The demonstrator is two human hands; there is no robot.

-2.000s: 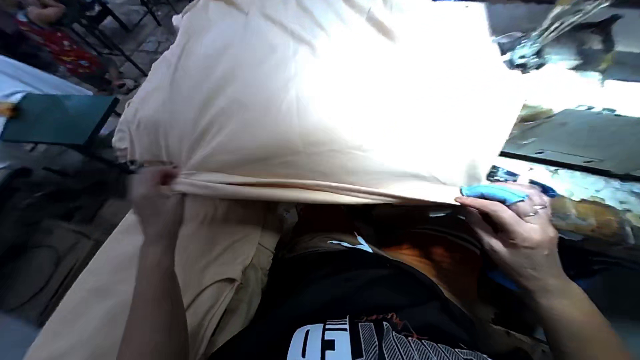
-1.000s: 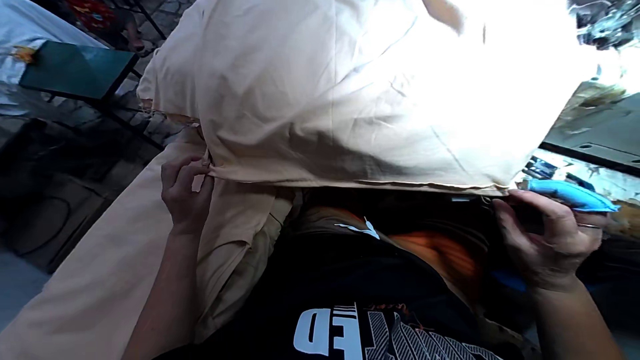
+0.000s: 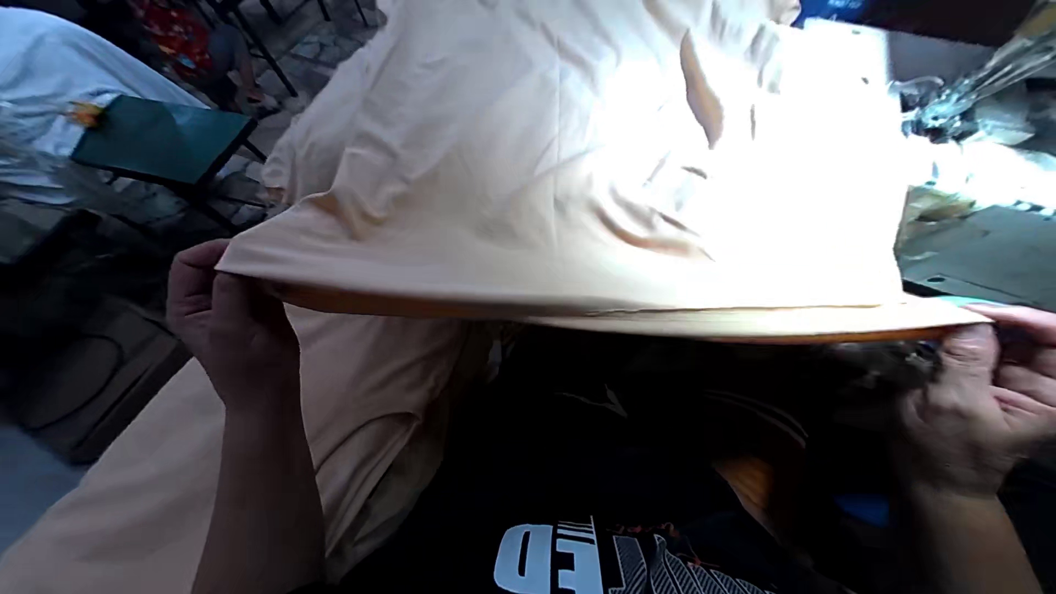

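A large cream fabric piece (image 3: 495, 190) spreads before me, its near edge stretched between my hands. My left hand (image 3: 235, 322) pinches the edge's left end, at a corner. At the far right my right hand (image 3: 982, 388) grips the other end between thumb and fingers; a bit of light blue shows behind those fingers. Along the right half, the edge looks folded, with a line running beside it. More cream cloth (image 3: 371, 396) hangs below on the left, beside my lap. Strong light washes out the fabric's upper right.
A dark green stool or small table (image 3: 165, 140) stands at upper left, near white cloth (image 3: 74, 58). Behind it, part of a person in red patterned clothing (image 3: 169, 37) shows. Clear plastic (image 3: 982, 91) lies at upper right, above a pale flat surface (image 3: 982, 247).
Both hands have spread farther apart and hold the near edge taut. The fabric has shifted, with new creases at its upper right.
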